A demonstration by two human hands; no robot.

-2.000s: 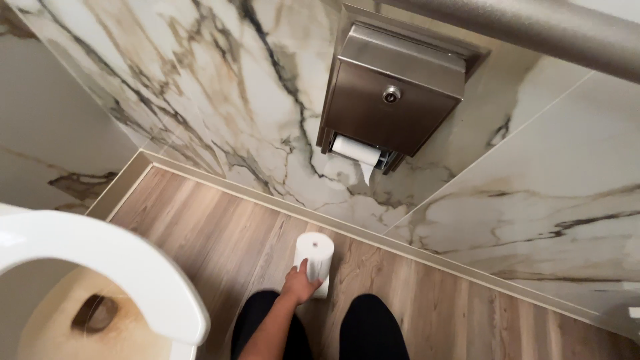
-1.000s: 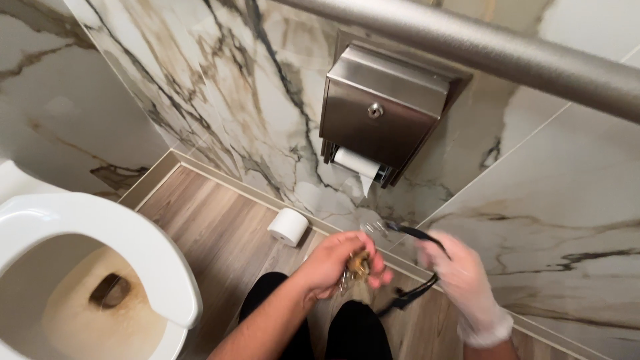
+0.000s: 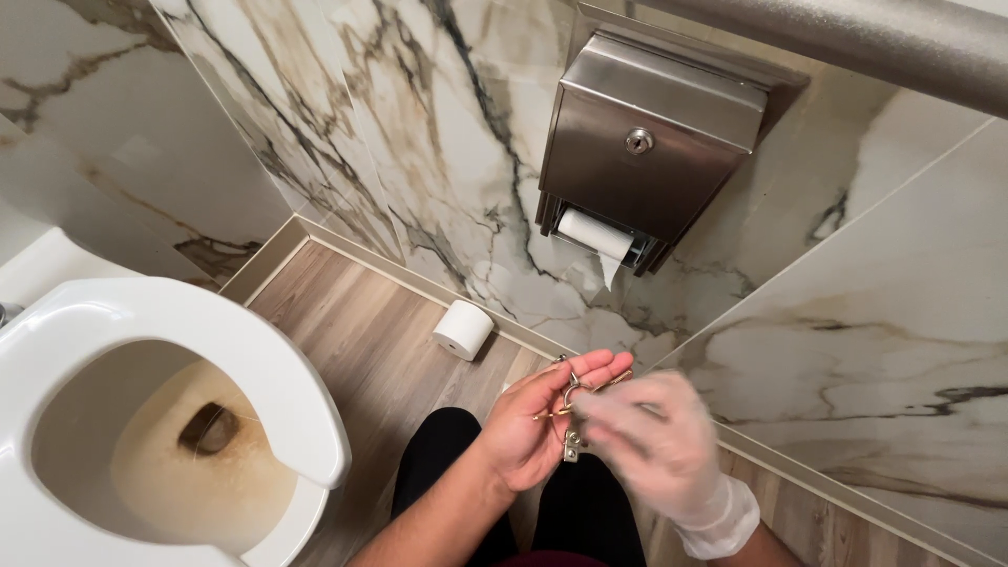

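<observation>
My left hand (image 3: 531, 429), bare and palm up, holds a bunch of keys on a metal ring (image 3: 573, 394), with a small metal clip hanging below. Over the keys is my right hand (image 3: 657, 437) in a translucent glove, blurred, its fingers touching the bunch. Beyond them a toilet paper roll (image 3: 463, 329) lies on the floor beside the baseboard. A metal toilet paper dispenser (image 3: 654, 134) is fixed to the marble-look wall above, with a keyed lock (image 3: 639, 141) on its front and a small roll (image 3: 594, 234) in its lower opening, a torn end hanging down.
A white toilet (image 3: 311, 394) with its seat ring down stands at the left, brown staining in its bowl. A thick metal grab bar (image 3: 890, 43) crosses the top right. My knees in black are below my hands, over the wood-look floor (image 3: 354, 315).
Two seconds ago my left hand was on the toilet paper roll at the floor; it let go and now holds keys. The black strap seen between my hands one second ago no longer shows.
</observation>
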